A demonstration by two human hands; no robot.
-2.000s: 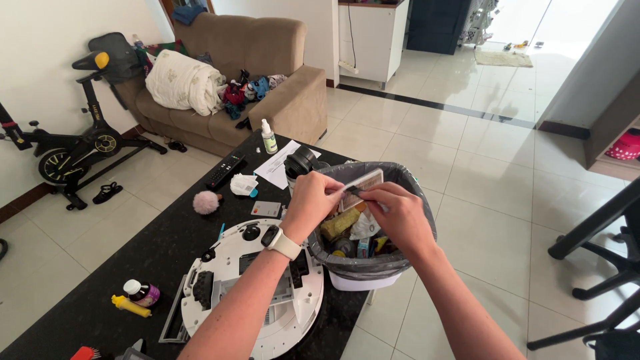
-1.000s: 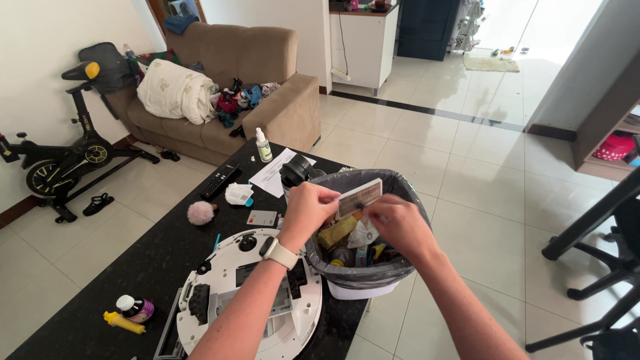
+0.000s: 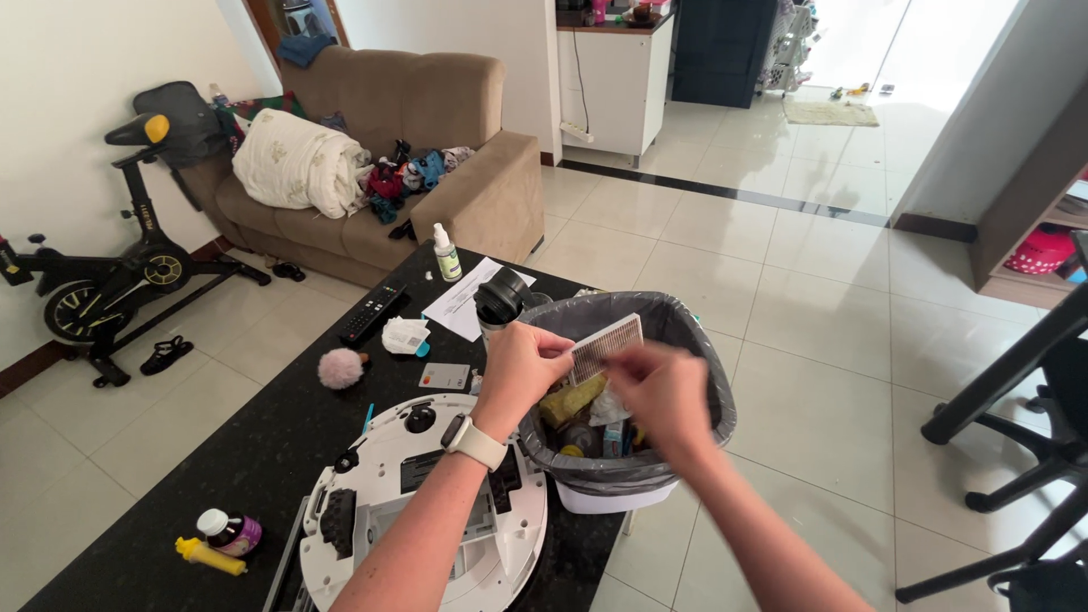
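My left hand [image 3: 527, 365], with a watch on its wrist, holds a small pleated filter panel [image 3: 605, 347] in a white frame by its left edge. Blurred, my right hand [image 3: 667, 395] is at the panel's lower right side; whether its fingers grip anything cannot be made out. Both hands are over a waste bin lined with a grey bag [image 3: 710, 365], which contains a yellow wrapper [image 3: 574, 401] and other rubbish. Below my left forearm, a white robot vacuum [image 3: 518, 544] lies underside up on the dark stone table.
On the table [image 3: 204, 450] are a lidded black cup [image 3: 501, 297], a spray bottle [image 3: 446, 255], a remote control [image 3: 372, 314], a bank card [image 3: 444, 376], a pompom [image 3: 341, 368], a medicine bottle [image 3: 228, 533] and a yellow tube [image 3: 211, 557]. Black chair legs [image 3: 1011, 510] stand at right.
The filter panel has turned so that its pleated face shows more. My right hand has moved from the panel's upper edge to its lower right side.
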